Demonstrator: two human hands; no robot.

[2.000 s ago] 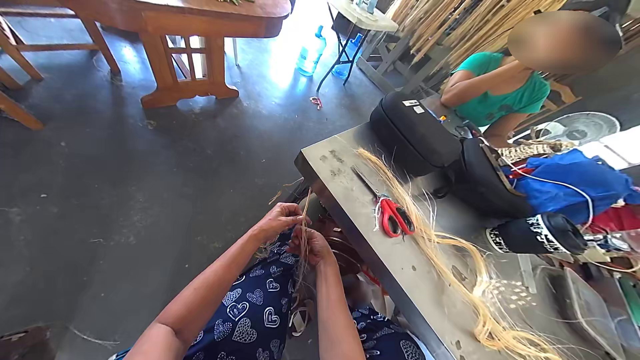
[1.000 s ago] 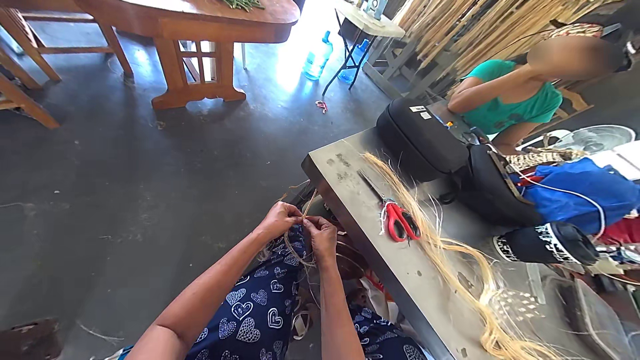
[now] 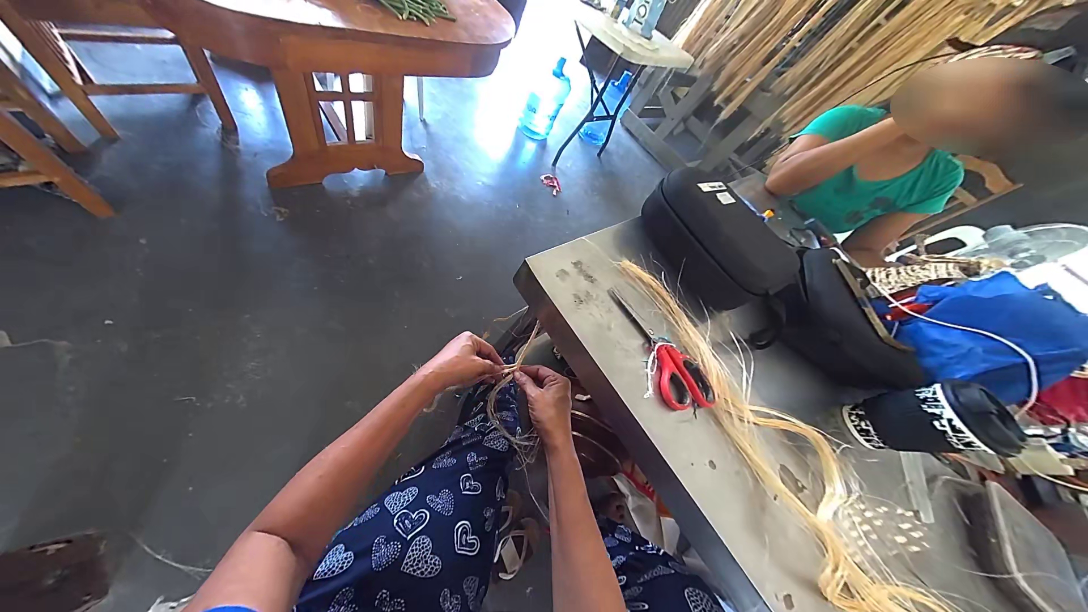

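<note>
Above my lap, my left hand [image 3: 466,360] and my right hand [image 3: 546,398] nearly meet, each pinching the same thin strands of pale plant fiber [image 3: 512,367]. Loose ends of the strands rise toward the table corner and hang in loops below my fingers. On the table to the right lies a long bundle of blond fiber [image 3: 748,442]. Red-handled scissors [image 3: 680,376] rest beside that bundle, their blades pointing away from me.
The gray table [image 3: 680,476] has its corner just beyond my right hand. Black cases [image 3: 722,238], a black patterned tumbler [image 3: 935,418] and a blue cloth [image 3: 1003,336] stand or lie on it. A person in a green shirt [image 3: 880,174] sits across. A wooden table [image 3: 340,51] is at the upper left.
My hands, a little apart and one above the other two seconds ago, are now close together at the strands. The table and the things on it look unchanged.
</note>
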